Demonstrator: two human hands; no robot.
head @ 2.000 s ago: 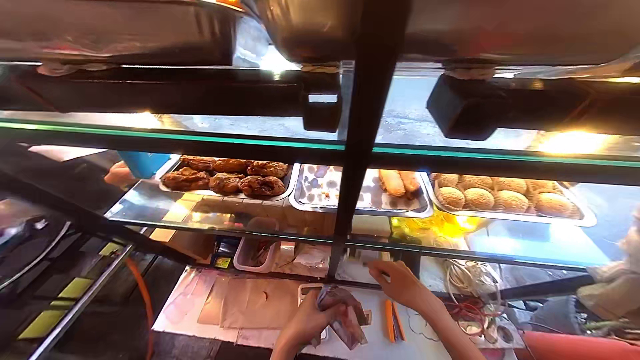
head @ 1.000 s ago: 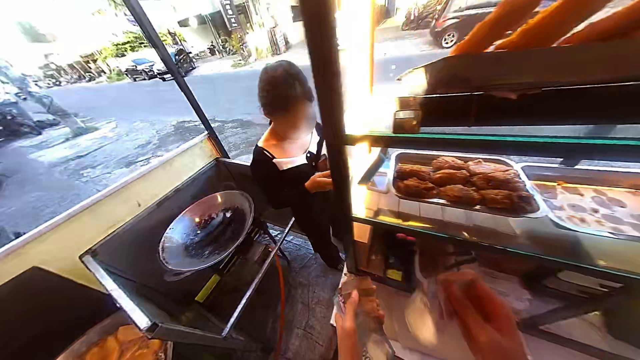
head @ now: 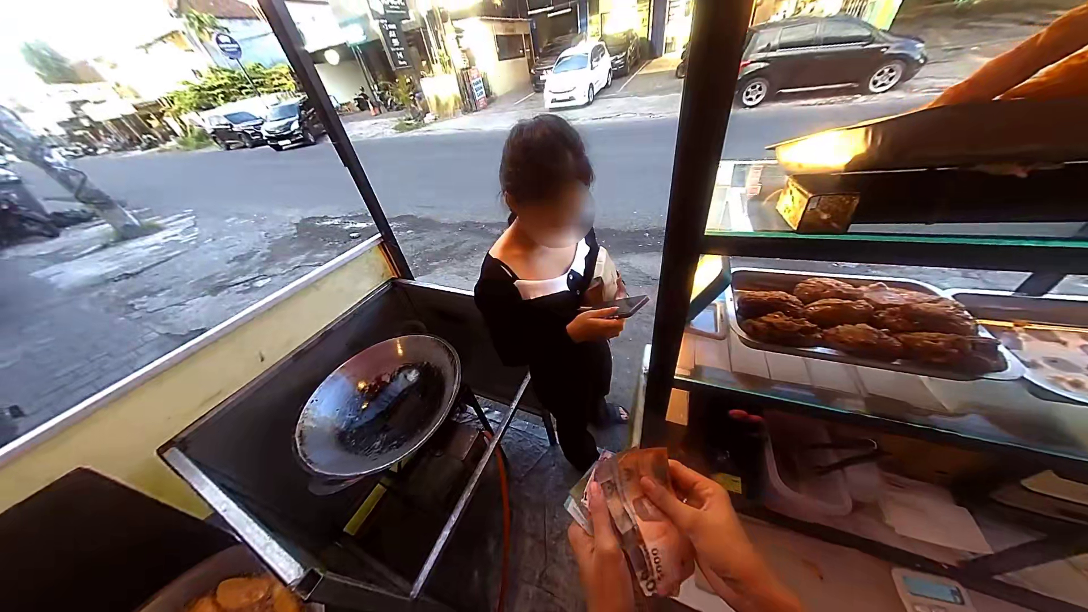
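Note:
Several paper banknotes [head: 637, 527] are fanned out between my two hands at the bottom of the head view, right of the middle. My left hand [head: 602, 557] grips the stack from its left side, thumb across the front. My right hand [head: 714, 535] pinches the upper right edge of the same notes with thumb and fingers. The notes overlap, so those at the back are partly hidden. Just beyond the notes stands a person [head: 544, 314] in dark clothes who holds a phone [head: 627, 307].
On the left, a large wok [head: 378, 408] sits in a metal-edged stand. To the right, a glass display case holds a tray of browned fried food [head: 854, 319]. A digital scale [head: 931, 588] and a plastic tub [head: 803, 476] lie below. A black post [head: 693, 212] rises beside the case.
The view has swung left from the display case to the street side. My right hand, apart from my left one second ago, is now at the notes.

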